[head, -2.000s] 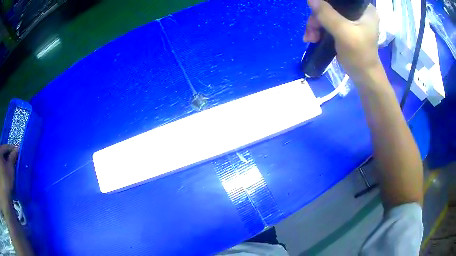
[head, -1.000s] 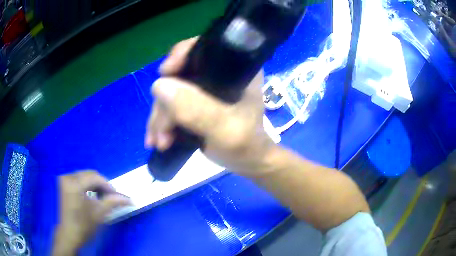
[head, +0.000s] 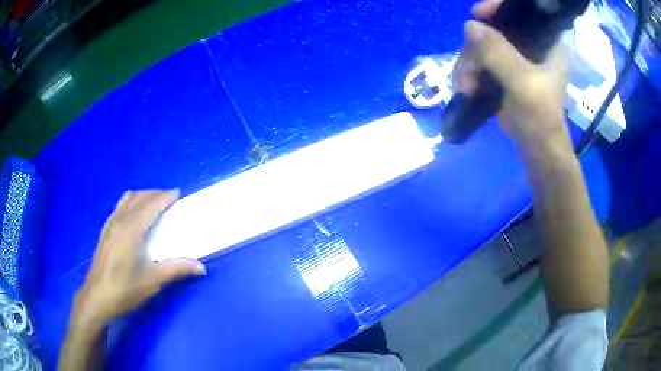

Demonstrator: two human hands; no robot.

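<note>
A white power strip (head: 297, 185) lies slantwise on the blue surface, overexposed, its right end higher in view. My left hand (head: 130, 253) grips its left end, thumb on the near edge and fingers on the far edge. My right hand (head: 525, 80) holds the black electric screwdriver (head: 475, 109), tilted, its lower end just right of the strip's right end. The bit cannot be made out. A short piece of white cord leaves the strip's right end beside the tool.
The blue screw bin (head: 16, 217) stands at the far left, with coiled white cords (head: 14, 326) below it. A plug (head: 426, 83) lies beyond the strip's right end. White strips (head: 598, 80) lie at the right, beside the black screwdriver cable (head: 616, 90).
My right hand moved the screwdriver from the strip's left part back out to the right, uncovering the strip. My left hand, above the left end one second ago, now grips it.
</note>
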